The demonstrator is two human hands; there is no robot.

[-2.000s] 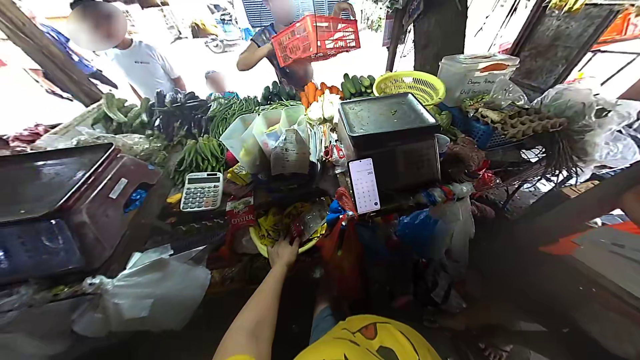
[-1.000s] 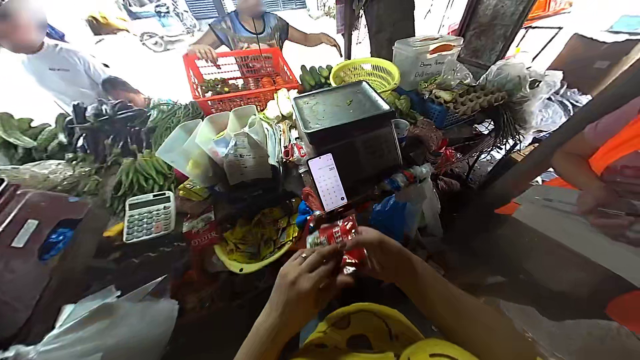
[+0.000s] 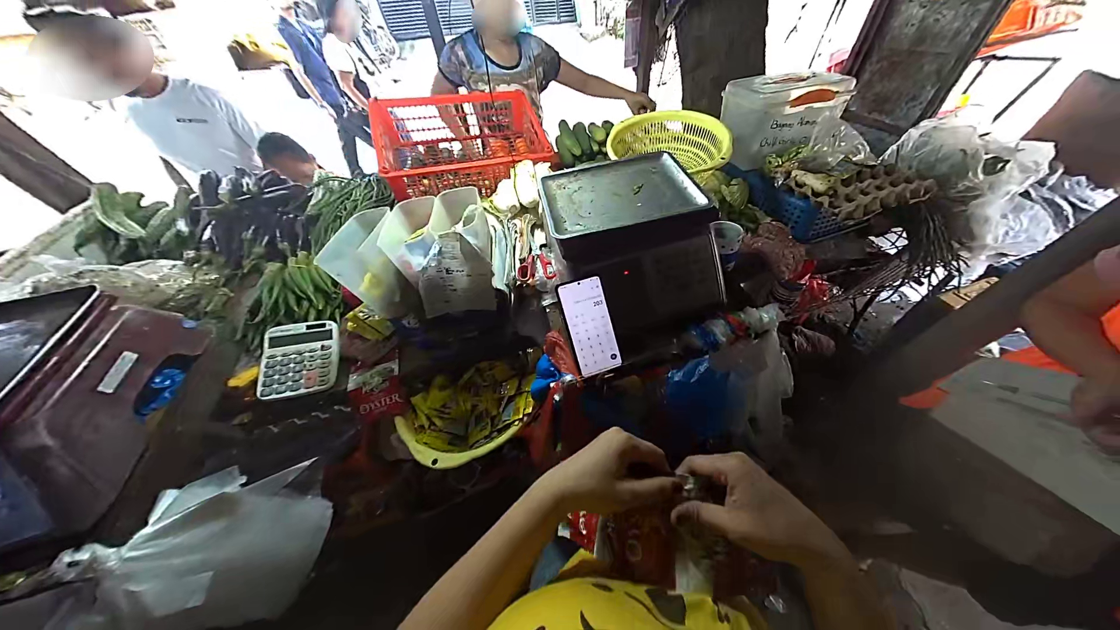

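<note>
My left hand (image 3: pixel 617 472) and my right hand (image 3: pixel 744 503) are close together at the lower middle. Between them they grip the top of red printed packets (image 3: pixel 643 542), which hang down in front of my yellow shirt. Left of my hands lies a yellow-green basket (image 3: pixel 455 457) of small yellow sachets (image 3: pixel 472 407). A phone (image 3: pixel 588 325) with a calculator on its screen leans upright against the dark weighing scale (image 3: pixel 626 197), just beyond my hands. Further left are a white calculator (image 3: pixel 298 360) and a red oyster sauce packet (image 3: pixel 378 389).
Green chillies (image 3: pixel 293 297), eggplants (image 3: pixel 245 219) and plastic containers (image 3: pixel 411 245) stand behind. A red crate (image 3: pixel 464 140) and a yellow colander (image 3: pixel 669 140) are at the back, near a person. A second scale (image 3: pixel 79 385) and plastic bags (image 3: pixel 219 542) lie left. A co-worker's arm shows right.
Two seconds ago my left hand was in the basket of sachets; now both hands hold red packets, lower and nearer my body than one second ago. The red crate now rests behind the containers.
</note>
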